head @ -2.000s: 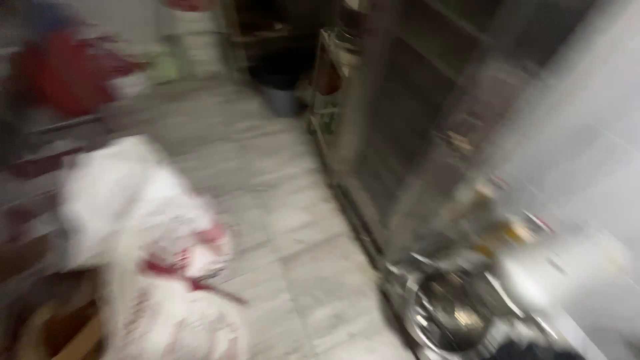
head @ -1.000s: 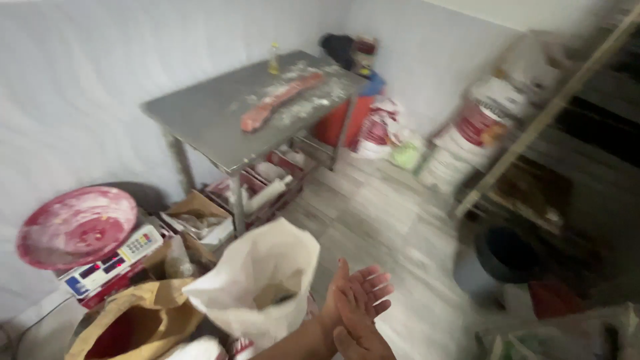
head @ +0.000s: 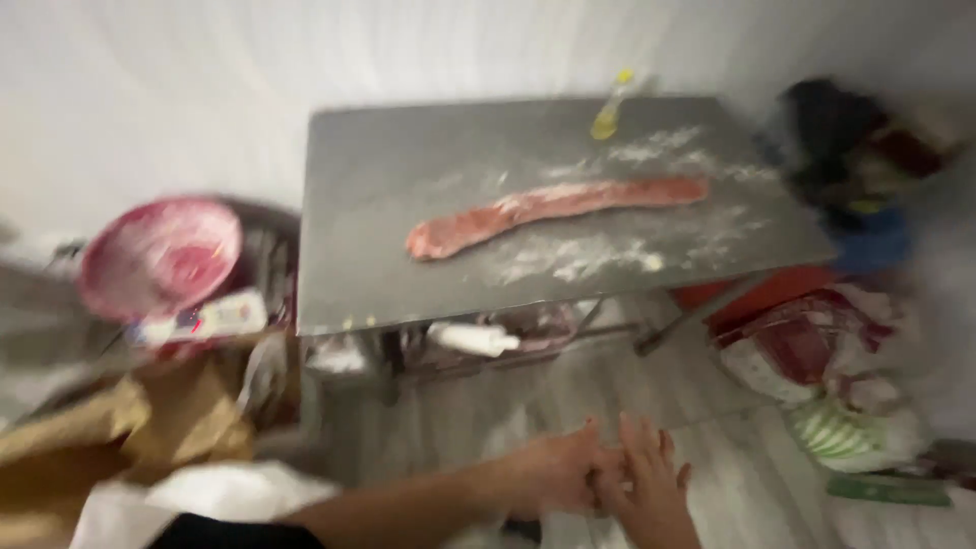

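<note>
My left hand [head: 560, 469] reaches in from the lower left and touches my right hand [head: 646, 476], low in the head view, above the floor. The right hand's fingers are spread and nothing shows in it; the left hand's fingers are blurred against it, with no object visible. Beyond them, a long reddish roll of dough [head: 557, 207] lies across a grey metal table [head: 358, 168] amid scattered white flour [head: 579, 259]. A small bottle with yellow liquid [head: 606, 122] stands near the table's back edge.
At left, a pink floured basin [head: 164, 255] sits on a scale [head: 221, 316], beside open brown paper sacks [head: 191, 412]. A white sack [head: 229, 488] is nearest. Crates with a white roll [head: 473, 339] lie beneath the table; bags [head: 823, 435] stand on the floor at right.
The view has swung to the table, now larger in front. Both hands were together over the floor a second ago and are still together; two seconds ago they were not clearly in view.
</note>
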